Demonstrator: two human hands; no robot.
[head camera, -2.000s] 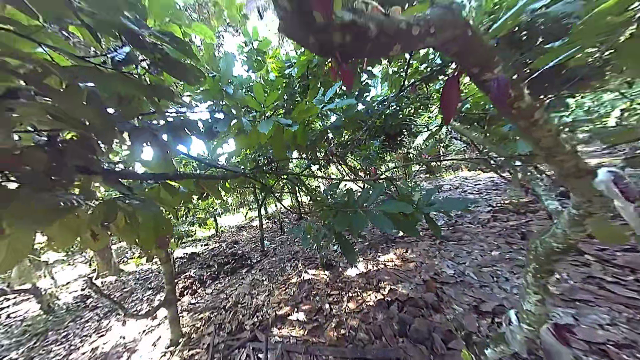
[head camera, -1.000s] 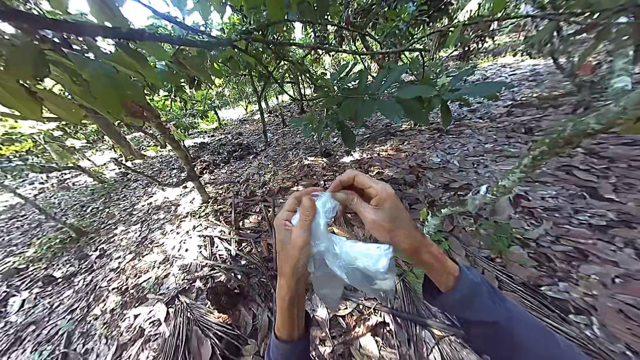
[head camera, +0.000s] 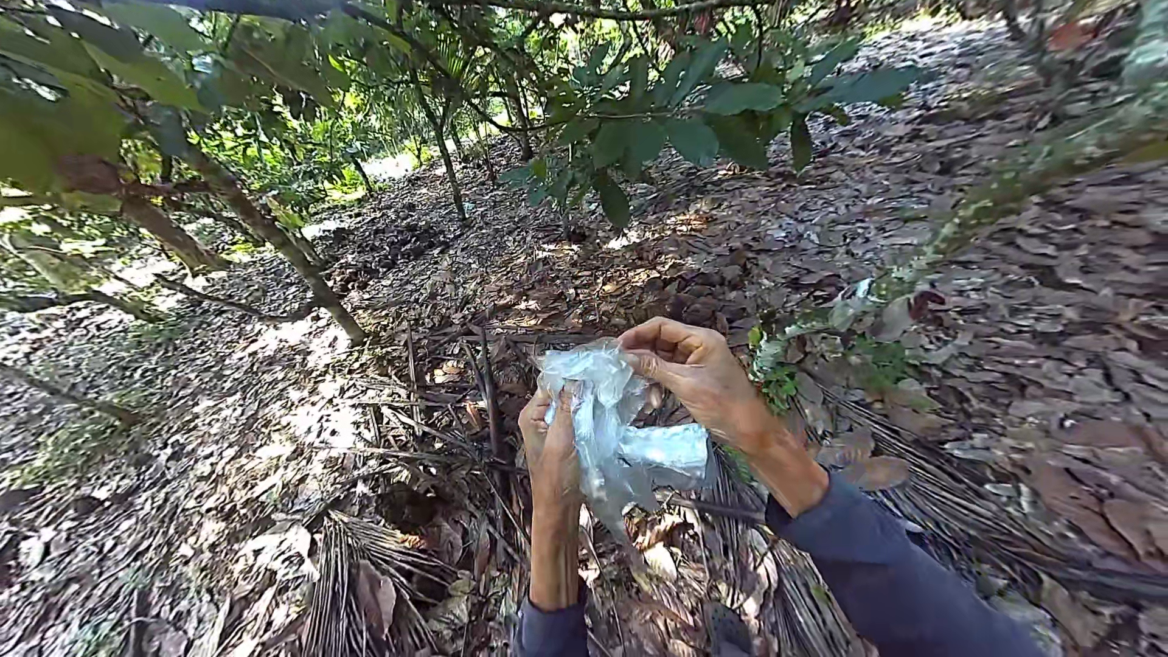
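A crumpled clear plastic bag (head camera: 598, 411) is held up between my two hands in the lower middle of the head view. My left hand (head camera: 554, 447) grips its left side, thumb pressed against the folded plastic. The fingertips of my right hand (head camera: 698, 374) pinch the bag's upper right edge. A whitish, roll-shaped bundle (head camera: 666, 449) hangs at the bag's right side, below my right hand; whether it is inside the bag or a folded part of it, I cannot tell.
Dry leaf litter (head camera: 821, 246) covers the sloping ground. Dried palm fronds (head camera: 356, 584) lie below and to the right of my hands. A thin tree trunk (head camera: 274, 237) leans at the left, a mossy branch (head camera: 995, 201) slants at the right, and a leafy branch (head camera: 693, 128) hangs ahead.
Neither hand shows in the oldest frame; both are on the bag one second ago and now. The bag's top is more spread out between them, and the hands are farther apart. The view has tilted down.
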